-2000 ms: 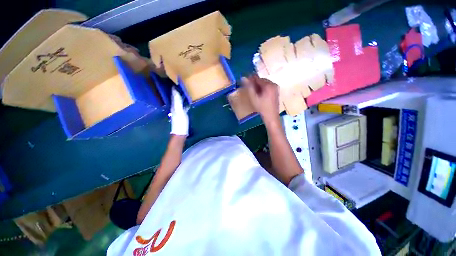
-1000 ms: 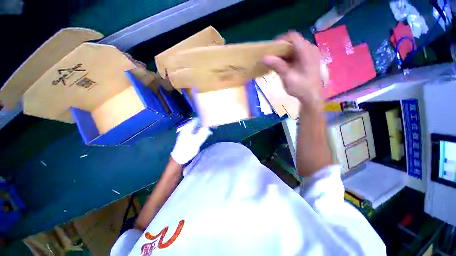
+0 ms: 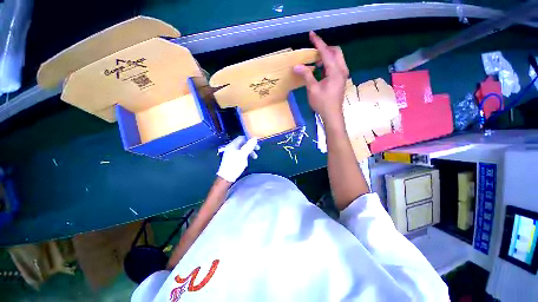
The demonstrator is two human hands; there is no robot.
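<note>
An open blue mailer box (image 3: 270, 120) with a brown inside stands on the dark green bench (image 3: 71, 194), its lid upright with a black logo. My right hand (image 3: 325, 74), bare, holds the right end of its lid between thumb and fingers. My left hand (image 3: 237, 158), in a white glove, touches the box's lower left front corner; whether it grips cannot be told. A stack of open blue boxes (image 3: 171, 125) stands just left, lids upright. Small thin scraps (image 3: 292, 145) lie at the held box's front right.
Flat brown blanks (image 3: 370, 109) and red sheets (image 3: 416, 115) lie to the right, with clear plastic (image 3: 500, 72) beyond. A metal rail (image 3: 253, 30) runs behind the boxes. A white-grey machine (image 3: 383, 200) stands at the right. A dark round stool (image 3: 144, 262) is below the bench.
The nearer box now stands with its lid more upright, beside the stack. My right hand has moved from the blanks to this lid. Scraps now show in front. The view has shifted.
</note>
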